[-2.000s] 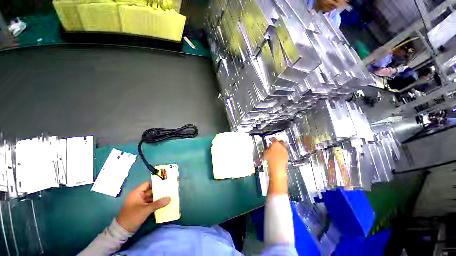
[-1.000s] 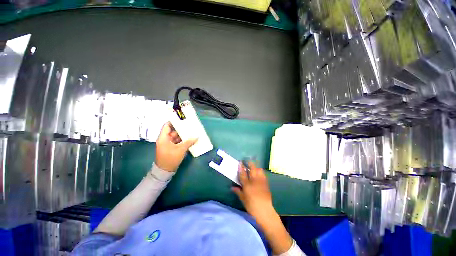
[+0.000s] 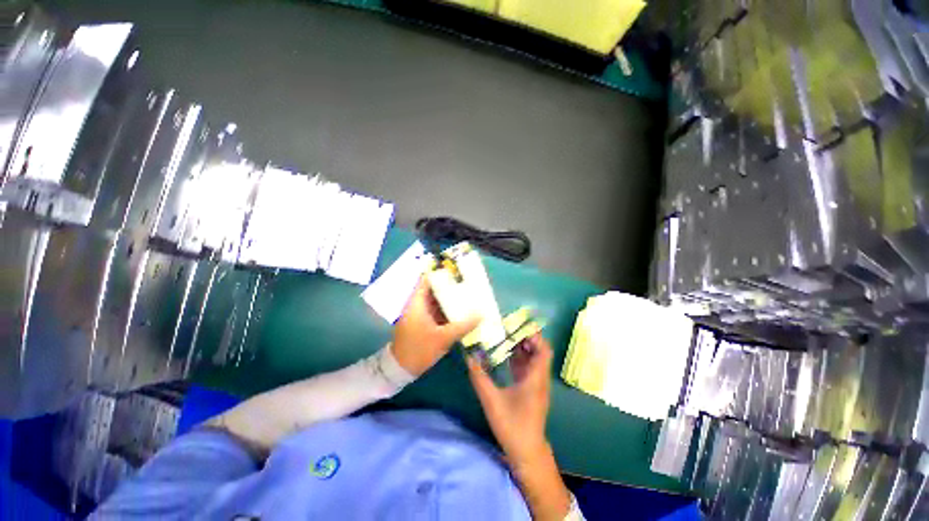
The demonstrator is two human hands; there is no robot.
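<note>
A pale yellow, cream-white unit (image 3: pixel 471 295), an insulating sheet with a circuit board at its upper end, lies tilted in my left hand (image 3: pixel 423 331). A black power cord (image 3: pixel 489 239) runs from its upper end onto the belt. My right hand (image 3: pixel 517 392) holds a small metal piece (image 3: pixel 512 338) against the unit's lower end; that piece is blurred and partly hidden by the fingers. A flat white-glaring plate (image 3: pixel 399 282) lies behind my left hand. A stack of insulating sheets (image 3: pixel 630 351) lies right of my right hand.
Stacked metal shells stand at left (image 3: pixel 316 224) and right (image 3: pixel 805 214). The dark conveyor belt (image 3: pixel 407 112) runs beyond the green mat (image 3: pixel 316 326). A black tray with yellow sheets (image 3: pixel 570 20) stands across the belt. Blue bins (image 3: pixel 209 405) show low at left.
My right hand has brought the metal piece up and left from the mat to the unit's lower end. My left hand and the unit appear further right, as the camera view has also shifted.
</note>
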